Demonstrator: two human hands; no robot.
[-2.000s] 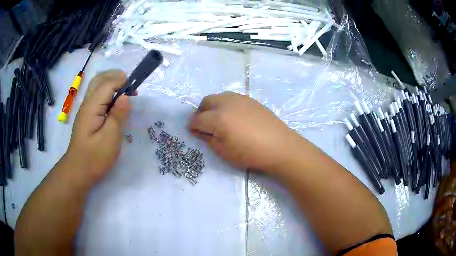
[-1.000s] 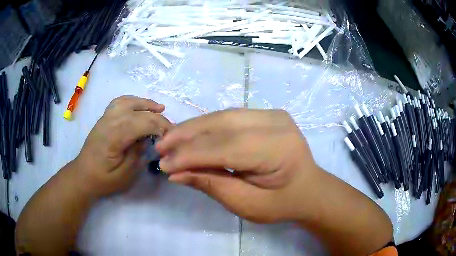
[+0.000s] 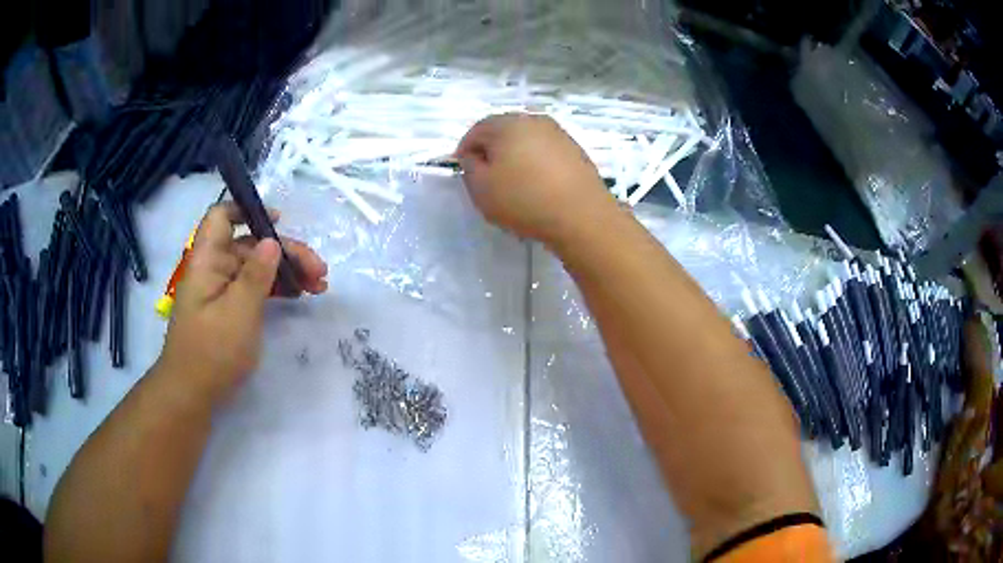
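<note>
My left hand (image 3: 231,291) holds a black tube (image 3: 251,203) between thumb and fingers, tilted with its far end up and to the left. My right hand (image 3: 528,176) is at the front edge of the white rods (image 3: 407,116), its fingertips curled and partly hidden at a rod; whether it grips the rod is hard to tell. The small metal parts (image 3: 396,401) lie in a tangled heap on the white table in front of me, with neither hand touching them.
Loose black tubes (image 3: 83,286) lie at the left. The screwdriver (image 3: 176,280) is partly behind my left hand. Part-assembled pieces (image 3: 858,352) are fanned at the right. Clear plastic (image 3: 731,176) surrounds the white rods. A dark green strip (image 3: 786,165) runs behind.
The hands were together over the metal parts and are now apart. My right hand has moved back to the white rods. The black tube shows again in my left hand. The view has tilted up.
</note>
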